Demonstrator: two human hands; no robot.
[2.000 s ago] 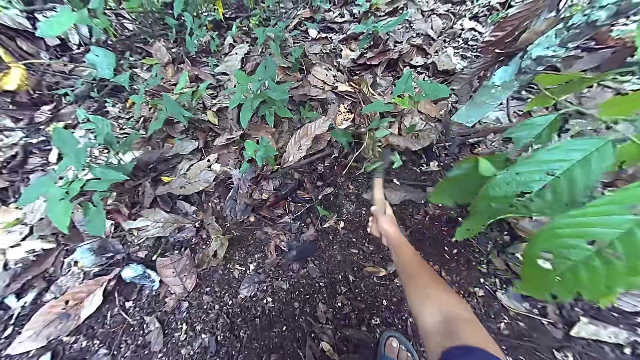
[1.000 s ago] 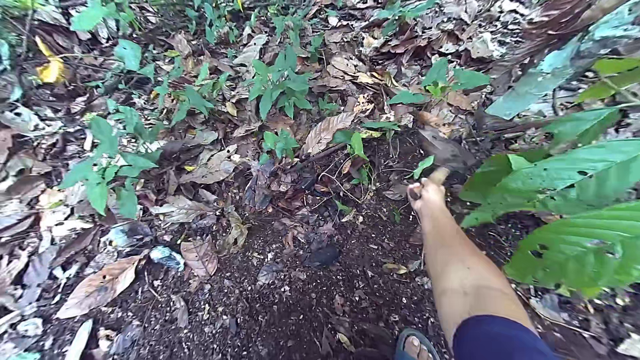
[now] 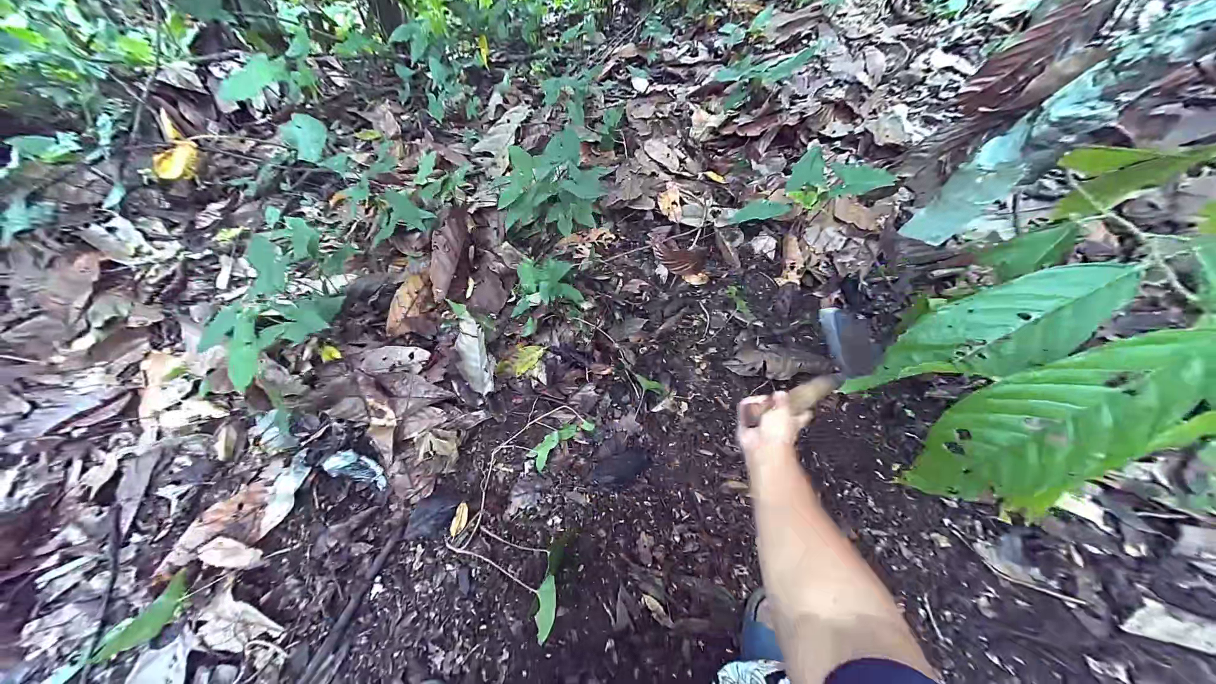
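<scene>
My right hand [image 3: 774, 418] reaches forward from the lower right, closed around the wooden handle of a bladed hand tool [image 3: 848, 342]. Its grey metal head points away from me, beside the big green leaves, and is a little blurred. Dark bare soil and leaf litter lie beneath the hand. A thin uprooted-looking vine [image 3: 489, 475] with a few green leaves lies on the soil to the left of my hand. My left hand is out of view.
Large green leaves with holes [image 3: 1054, 408] reach in from the right. Small green plants [image 3: 556, 180] grow among dry brown leaves ahead, and another [image 3: 271, 313] stands at the left. A dark stick [image 3: 366, 598] lies low on the left. Part of my foot [image 3: 757, 632] shows near my forearm.
The vine with its leaves now lies on the soil nearer to me; a second ago leafy green stems stood just left of my hand. The tool's head has swung about.
</scene>
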